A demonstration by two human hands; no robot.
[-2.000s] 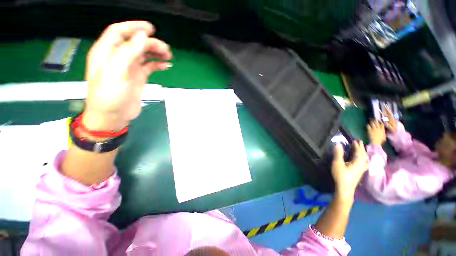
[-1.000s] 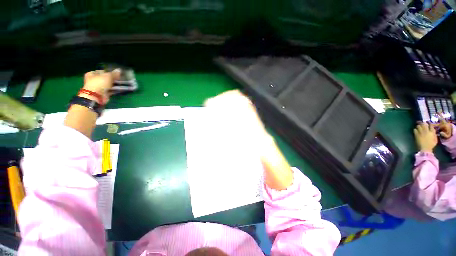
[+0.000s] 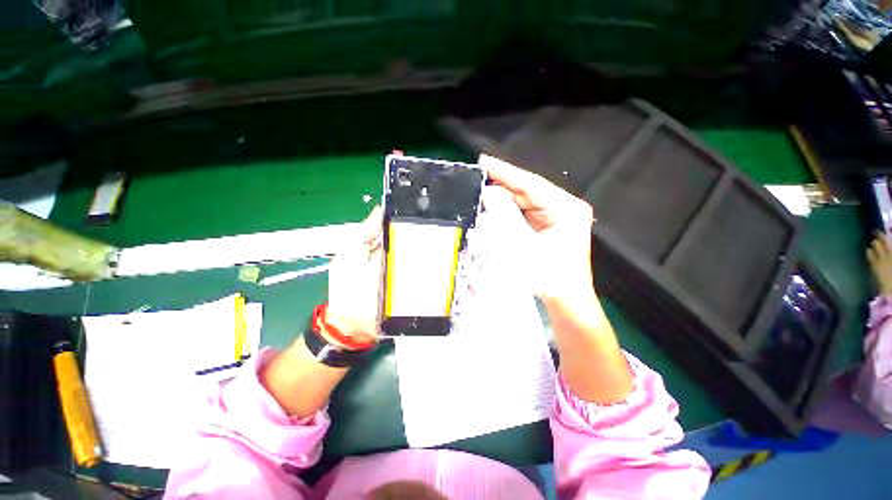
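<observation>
An open-backed phone assembly (image 3: 423, 269) is held up over the bench, its black upper part away from me, with a white battery area and yellow side strips below. My left hand (image 3: 354, 283) holds its left edge; the fingers behind it are hidden. My right hand (image 3: 548, 229) is at its upper right corner, fingers on the edge. A white paper sheet (image 3: 479, 391) lies below the phone. The black foam tray (image 3: 675, 264) stands at right, with a glossy phone (image 3: 790, 317) in its nearest pocket.
A record sheet (image 3: 147, 391) with a yellow-edged label pad (image 3: 241, 327) lies left. An orange-handled tool (image 3: 76, 405), a green-beige roll (image 3: 54, 244) and a waiting phone (image 3: 106, 197) are further left. A pen (image 3: 298, 273) lies by the white strip (image 3: 235, 251). Another person's hand (image 3: 880, 262) is at far right.
My left hand has brought the phone from the far left of the bench to the centre. My right hand has moved up from the paper to the phone's edge. The view has shifted slightly.
</observation>
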